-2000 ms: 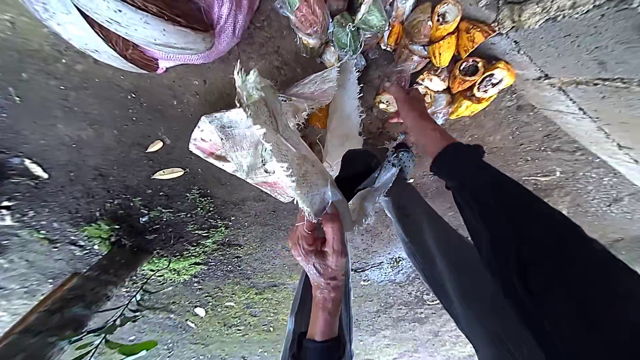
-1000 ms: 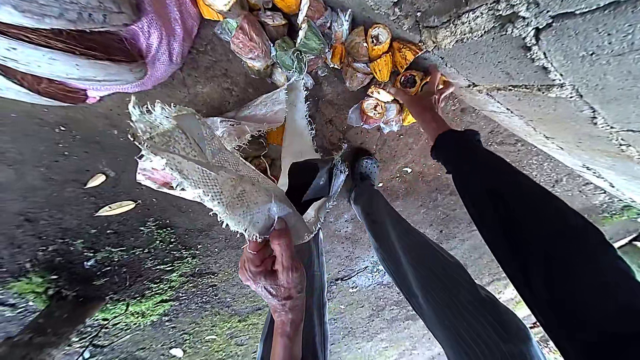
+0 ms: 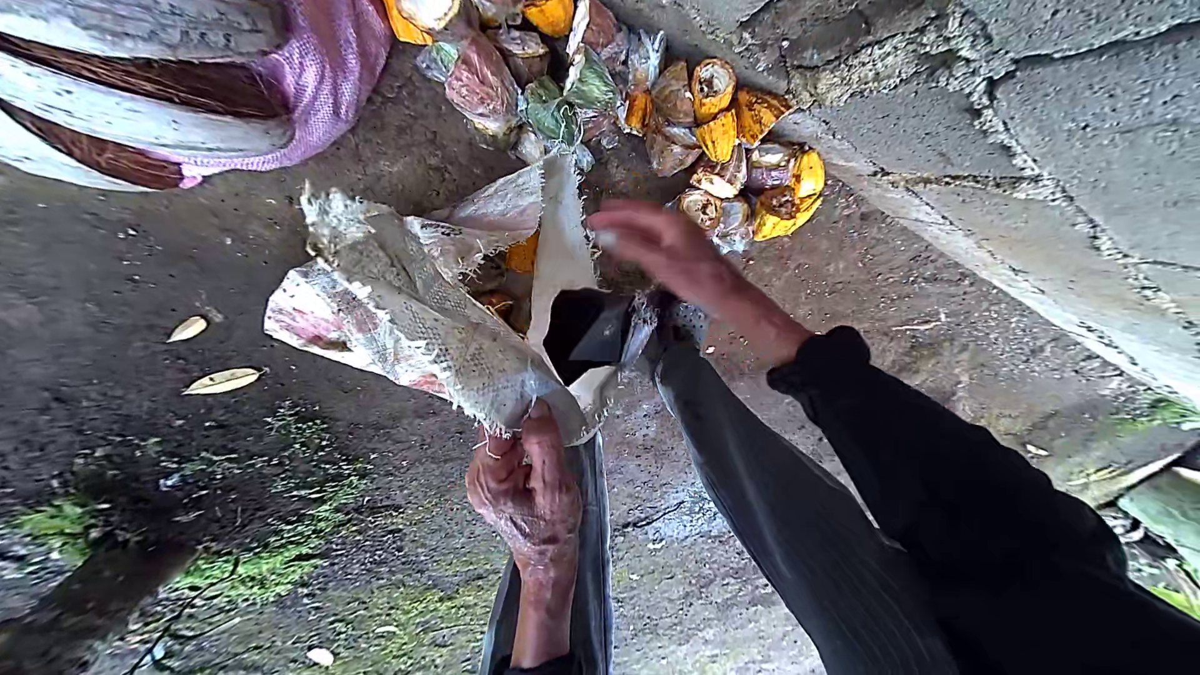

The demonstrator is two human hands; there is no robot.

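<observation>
My left hand (image 3: 534, 487) grips the edge of a frayed woven plastic sack (image 3: 450, 328), whose torn white flaps stand up around the opening. Orange cacao pod husks (image 3: 521, 253) show between the flaps. My right hand (image 3: 666, 248) is over the right side of the sack, slightly blurred, with fingers extended and nothing seen in them. Just beyond it lies a pile of halved yellow-orange cacao husks (image 3: 717, 136), mixed with clear plastic bags. Further left in the pile are a pinkish plastic bag (image 3: 481, 84) and green plastic bags (image 3: 553, 111).
A bulging pink mesh sack (image 3: 328, 84) with white slats and brown fibre stands at the upper left. A cracked concrete wall (image 3: 1078, 169) runs along the upper right. Dry leaves (image 3: 223, 381) and moss (image 3: 253, 572) are on the dirt ground. My legs (image 3: 778, 497) flank the sack.
My right hand has moved from the cacao husks at the pile's right back toward the sack. My left hand has kept its grip on the sack's edge.
</observation>
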